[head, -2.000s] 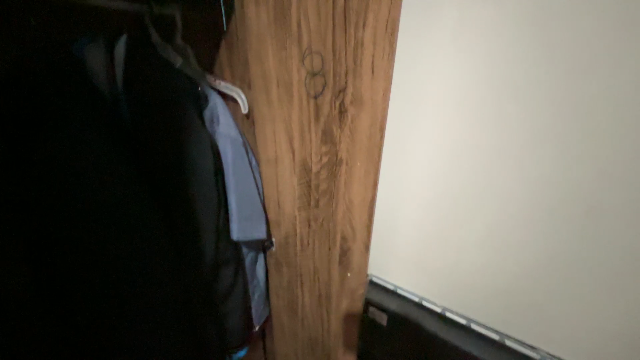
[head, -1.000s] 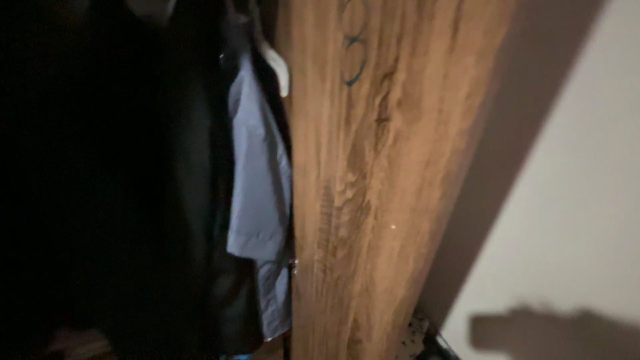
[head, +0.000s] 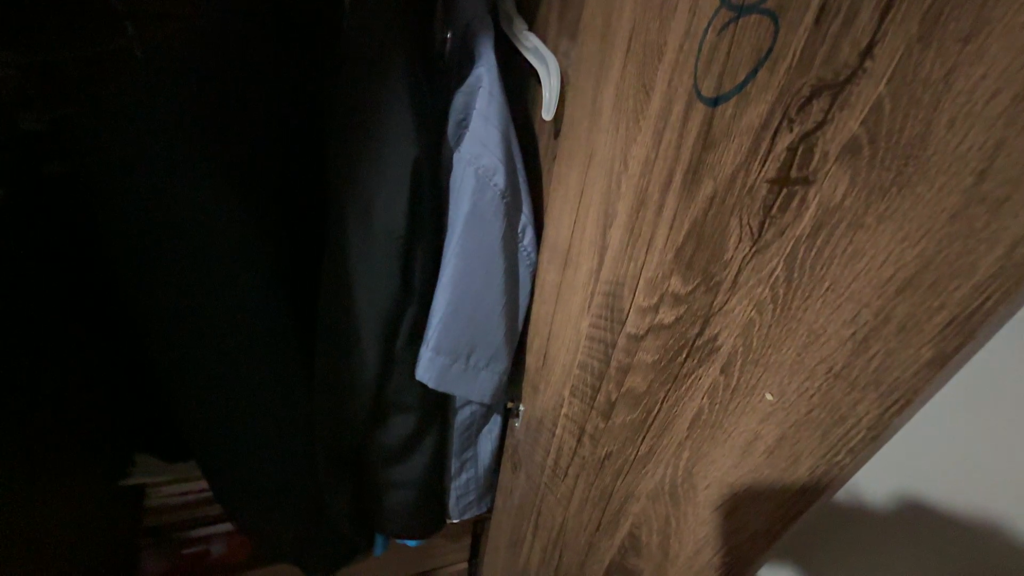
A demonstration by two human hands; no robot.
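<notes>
Neither my left hand nor my right hand is in the head view. A light blue short-sleeved shirt (head: 480,296) hangs at the edge of a dark wardrobe interior, close beside a brown wood-grain panel (head: 680,320). Above the shirt's sleeve, the white end of a clothes hanger (head: 544,72) sticks out. To the left of the shirt hangs a black garment (head: 384,320); the deeper part of the wardrobe is too dark to make out. Dark loops are drawn near the top of the panel.
A small metal fitting (head: 514,414) sits at the panel's inner edge. Low at the left lie dim stacked things (head: 180,496), and a bit of bright blue (head: 382,544) shows under the black garment. A pale wall (head: 952,456) with a dark shadow is at the lower right.
The view has moved closer to the shirt and the panel. A dark shadow, seen on the wall one second ago, now also falls on the panel's lower edge.
</notes>
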